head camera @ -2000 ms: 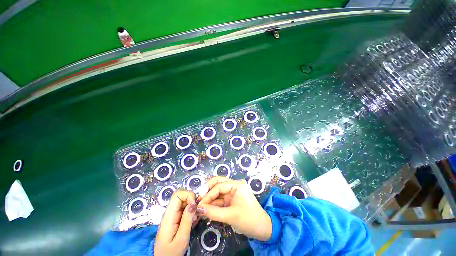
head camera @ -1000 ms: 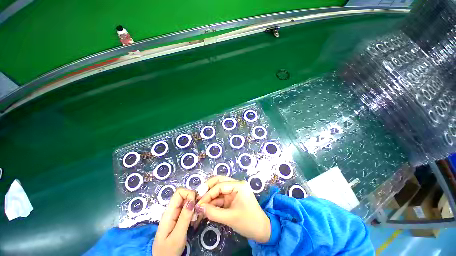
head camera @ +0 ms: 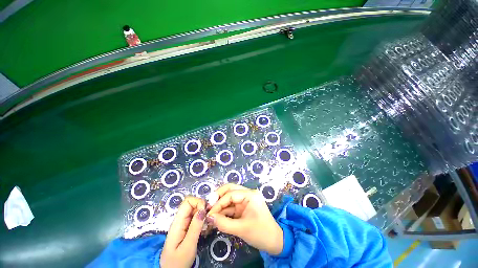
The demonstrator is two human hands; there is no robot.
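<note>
A clear blister tray (head camera: 123,178) lies in front of me, its pockets filled with round ring modules (head camera: 138,166) with white rings and dark centres. My left hand (head camera: 184,233) and my right hand (head camera: 246,217) meet over the tray's near part, fingertips together. They pinch something small at the fingertips; a pale bit shows by the right fingers, and the rest is hidden, so I cannot tell what it is. My hands and sleeves cover some of the near modules.
An empty blister tray (head camera: 335,112) lies to the right, with a white card (head camera: 350,196) at its near left edge. Stacked trays (head camera: 437,78) stand at far right. A thin black ring (head camera: 270,86) lies on the green surface, and a crumpled white paper (head camera: 18,208) at left.
The thin black ring has moved left along the green surface. The lone white ring module at the far left has slid out of view. My hands stay nearly in place, fingers shifting slightly.
</note>
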